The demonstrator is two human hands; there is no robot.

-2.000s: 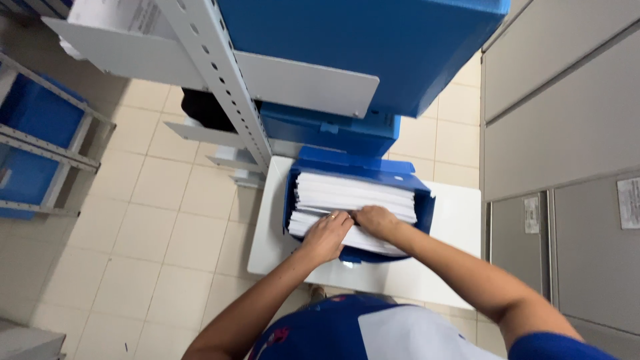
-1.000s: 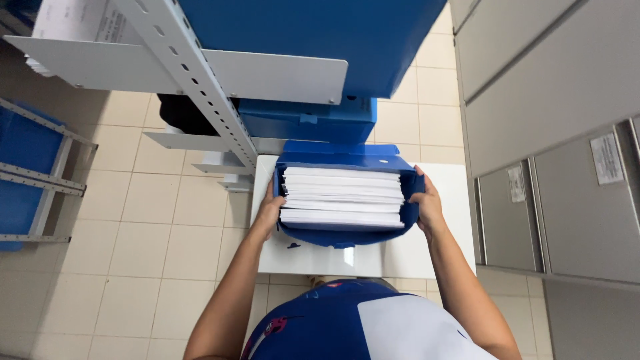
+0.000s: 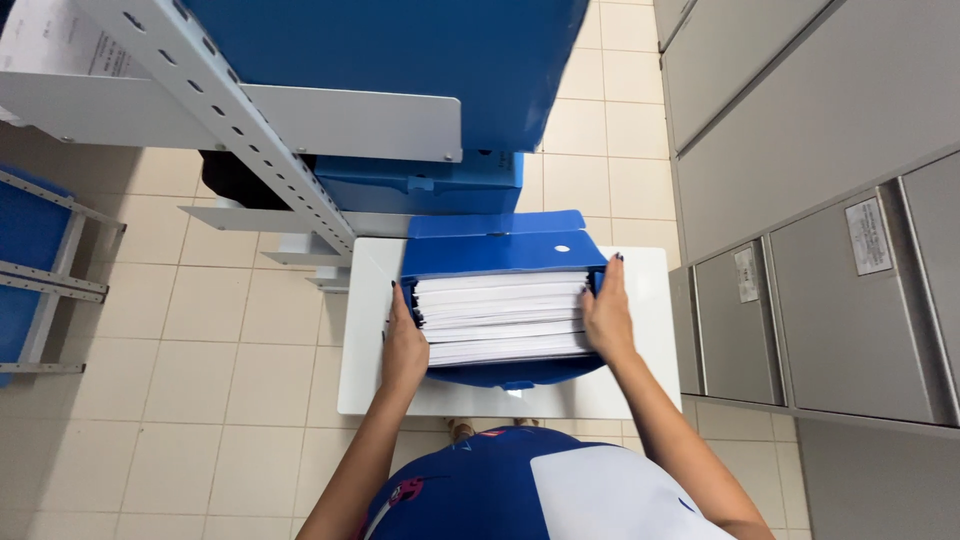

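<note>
A blue plastic archive box (image 3: 495, 251) stands on a small white table (image 3: 652, 330), its lid flap folded back on the far side. Packed inside it is a stack of white papers (image 3: 502, 307), edges up. My left hand (image 3: 406, 345) lies along the box's left wall, fingers pointing away from me. At the right wall is my right hand (image 3: 609, 319), with the thumb over the rim near the paper edges and the fingers outside. Both hands hold the box between them.
A white perforated metal shelf upright (image 3: 236, 127) rises at the left, with large blue boxes (image 3: 405, 45) beside it. Gray metal cabinets (image 3: 840, 300) line the right side. Another rack with blue boxes (image 3: 30, 247) stands far left, over a tiled floor (image 3: 195, 375).
Two seconds ago both hands were on the papers inside; they have moved apart to the box's two side walls. Since one second ago the right thumb has shifted inward over the rim.
</note>
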